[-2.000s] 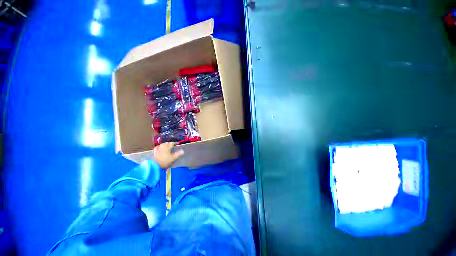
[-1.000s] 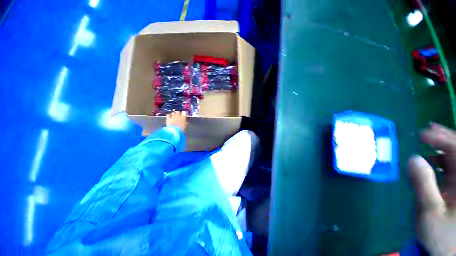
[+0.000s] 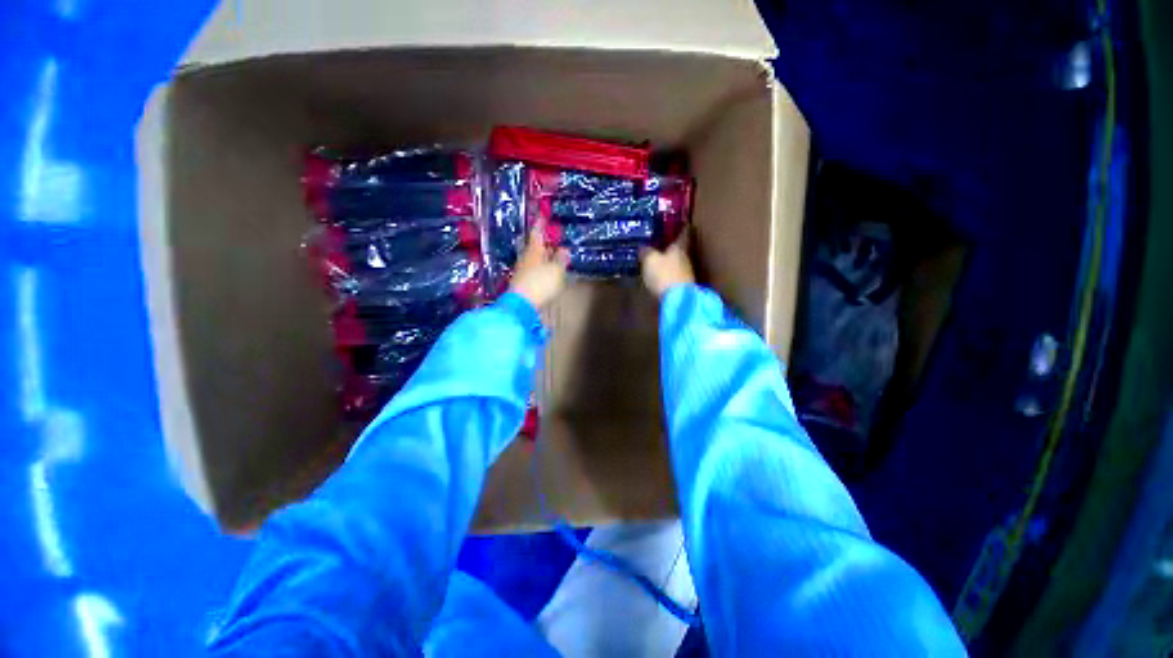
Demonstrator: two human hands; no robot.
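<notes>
An open brown carton (image 3: 245,296) holds several bagged red-and-black handle shells (image 3: 399,257) in a column at its left. More bagged handle shells (image 3: 602,225) lie at the upper right inside, with a loose red shell (image 3: 572,151) behind them. My left hand (image 3: 540,267) is at the left end of the right-hand bagged shells. My right hand (image 3: 668,264) is at their right end. Both hands reach inside the carton and grip the bagged shells between them. Most fingertips are hidden by the shells.
Blue floor (image 3: 90,347) shows at the left. Right of the carton, in shadow, is a pale plastic bag (image 3: 849,321) with dark and red items. A yellow line (image 3: 1070,399) runs along the far right. My leg shows below the carton.
The view has moved in over the carton. My left hand has left the carton's near edge and gone inside. My right hand has come from the bench side into the carton. The bench bin is out of view.
</notes>
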